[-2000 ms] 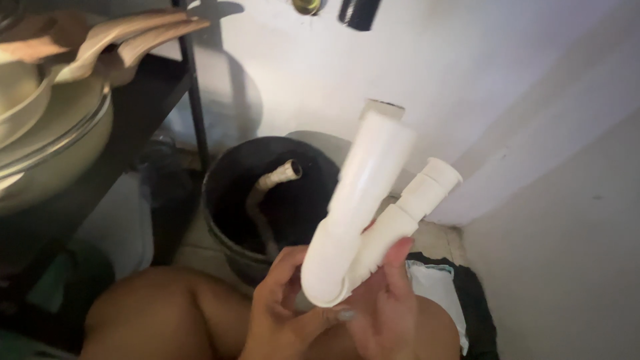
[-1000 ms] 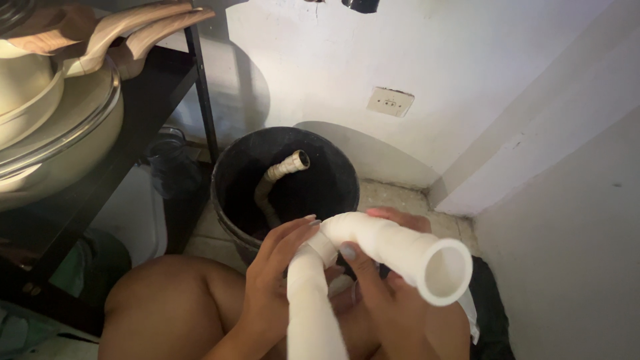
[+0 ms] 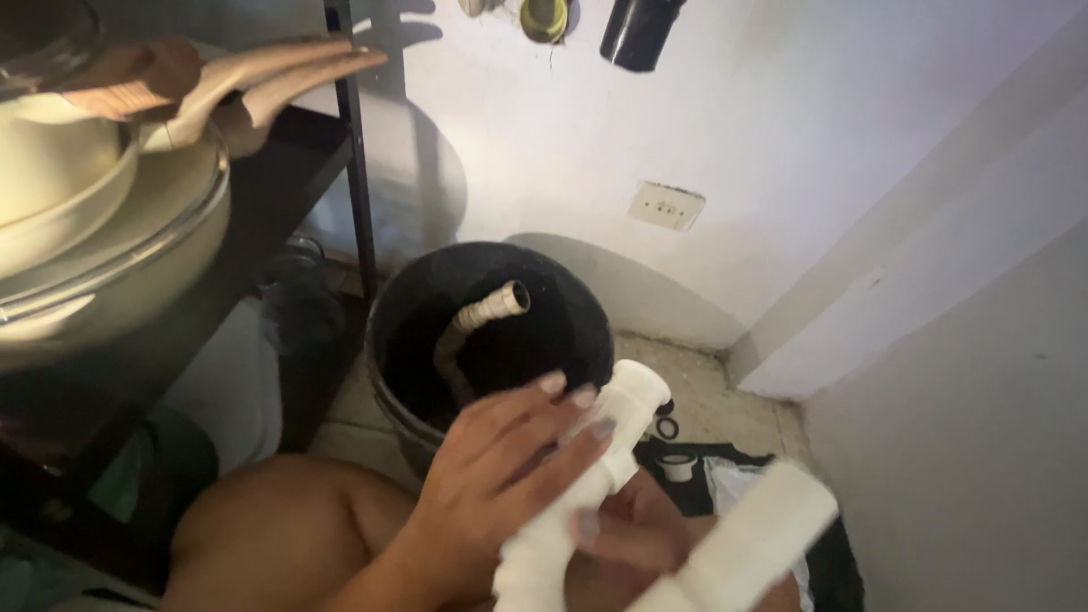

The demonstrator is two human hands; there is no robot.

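Observation:
A white plastic drain pipe fitting [image 3: 625, 416] with a ribbed, bent lower part is held in front of the black bucket. My left hand [image 3: 510, 463] lies over it from the left, fingers along its side. Behind and below it my right hand [image 3: 633, 523] touches the pipe, blurred and partly hidden. A second wide white pipe end [image 3: 756, 540] points up to the right; where it joins the rest is out of view at the bottom. Inside the black bucket [image 3: 387, 374] stands an old beige corrugated hose [image 3: 489, 310] with its open end up.
Left is a dark metal shelf [image 3: 357, 170] with cream pans [image 3: 110, 246] and wooden handles. An electrical outlet [image 3: 667, 206], a black pipe [image 3: 637, 34] and a yellowish pipe opening [image 3: 544, 19] are on the wall. A black ring [image 3: 667, 427] and a small white fitting [image 3: 677, 467] lie right of the bucket.
The white pipes have turned in my hands: the open end that faced me at the right a second ago is no longer there, and both ends now point up and right.

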